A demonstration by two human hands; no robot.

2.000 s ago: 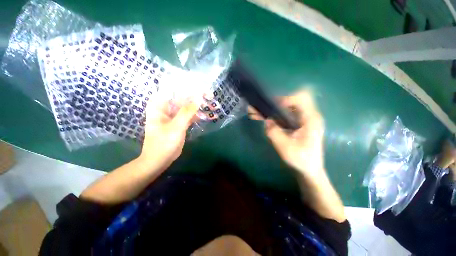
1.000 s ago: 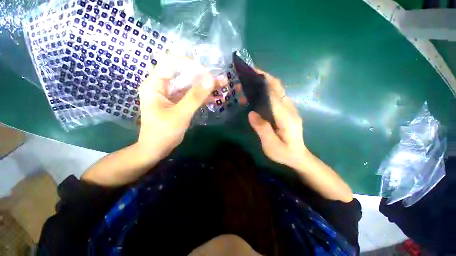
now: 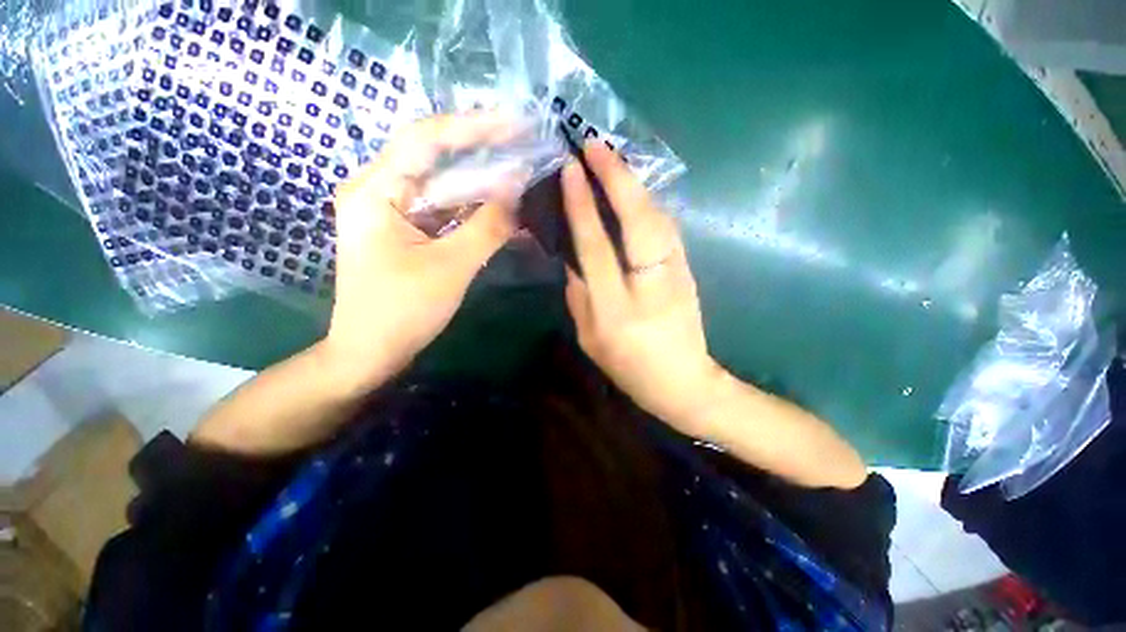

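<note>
My right hand (image 3: pixel 636 284) is shut on a black phone (image 3: pixel 546 212), its fingers laid across the dark slab. My left hand (image 3: pixel 401 266) is beside it, thumb and fingertips at the phone's left edge; whether it grips anything is hidden by glare and blur. A lens sheet (image 3: pixel 222 161) with rows of tiny dark squares lies at the left, partly behind my left hand. A clear plastic bag (image 3: pixel 494 49) lies beyond my hands. A few dark squares of a cut sheet piece (image 3: pixel 575 121) show just beyond my right fingertips.
The green bench top (image 3: pixel 790 235) has a pale rail (image 3: pixel 1062 99) at the upper right. A crumpled clear bag (image 3: pixel 1031 383) lies at the right, by a person's dark sleeve (image 3: pixel 1050 525). Cardboard boxes (image 3: pixel 87 475) stand on the pale floor at lower left.
My right hand has moved left with the phone and turned it, bringing it against my left fingertips. Most squares of the cut piece are now covered. The view has shifted slightly.
</note>
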